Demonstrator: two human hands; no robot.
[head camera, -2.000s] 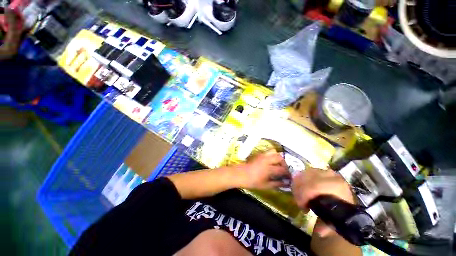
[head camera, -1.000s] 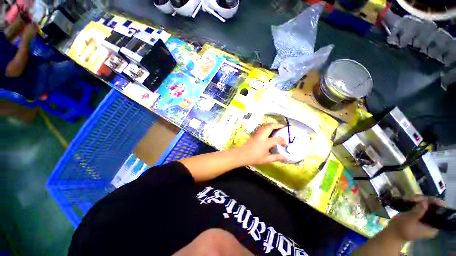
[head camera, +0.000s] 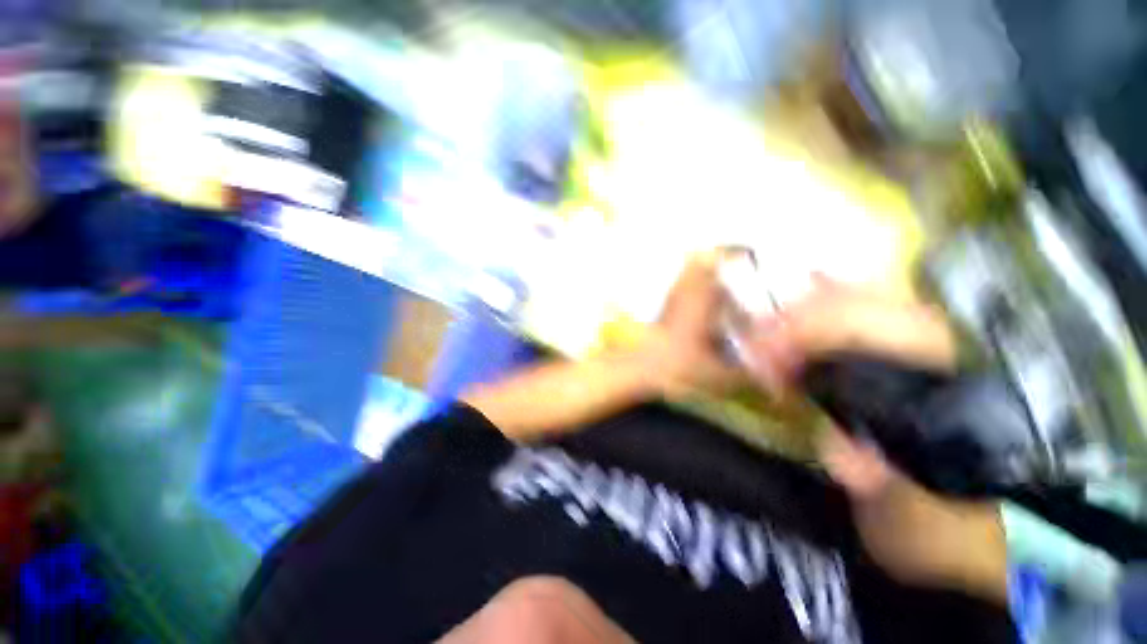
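Observation:
The frame is strongly blurred. My left hand (head camera: 699, 321) is at the middle, its fingers around a small white part (head camera: 747, 279), perhaps the white round base. My right hand (head camera: 836, 333) is beside it, with its fingertips close to the white part. The right hand holds the black electric screwdriver (head camera: 925, 409), which points back to the right, away from the part. The bit and any screws cannot be made out. The yellow tray (head camera: 868, 208) lies behind the hands, washed out by glare.
A blue crate (head camera: 315, 365) is below the bench edge at left. Black and white parts (head camera: 271, 138) lie at the upper left. A round tub (head camera: 931, 63) and a plastic bag (head camera: 742, 38) are at the top. Parts boxes (head camera: 1019, 327) stand at right. A person's arm shows at far left.
My right hand has come back from the lower right with the screwdriver to meet my left hand. The white part now looks raised and tilted. The whole view has shifted and blurred.

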